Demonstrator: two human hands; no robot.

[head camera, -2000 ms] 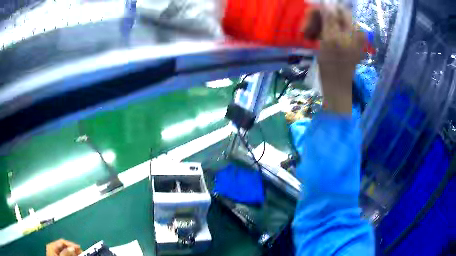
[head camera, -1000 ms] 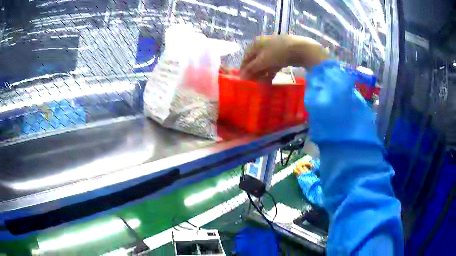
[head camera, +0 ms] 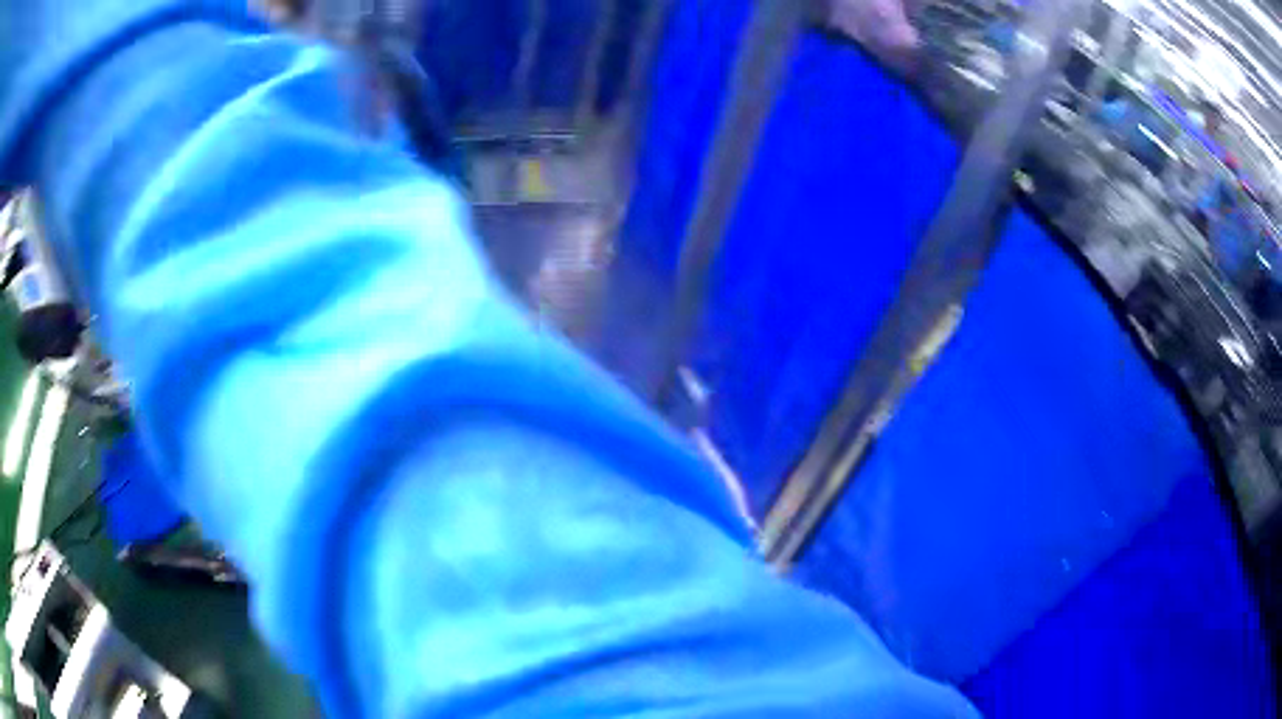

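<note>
My right arm, in a light blue sleeve [head camera: 464, 520], fills much of the view from the bottom centre to the top left corner. My right hand is cut off or hidden past the top left. My left hand is out of the picture. The white screw feeder [head camera: 87, 660] shows blurred and tilted at the lower left edge. The flat blue pad [head camera: 138, 492] lies beyond it, partly behind the sleeve.
The green bench [head camera: 232, 653] shows at the lower left. Large bright blue sheets [head camera: 1040, 464] and blurred metal bars [head camera: 921, 295] stand on the right. A blurred factory background shows at the top right.
The view has swung right, away from the shelf. The red bin and clear bag have left the picture. My right hand, earlier in the red bin, no longer shows; the sleeve now looks much larger.
</note>
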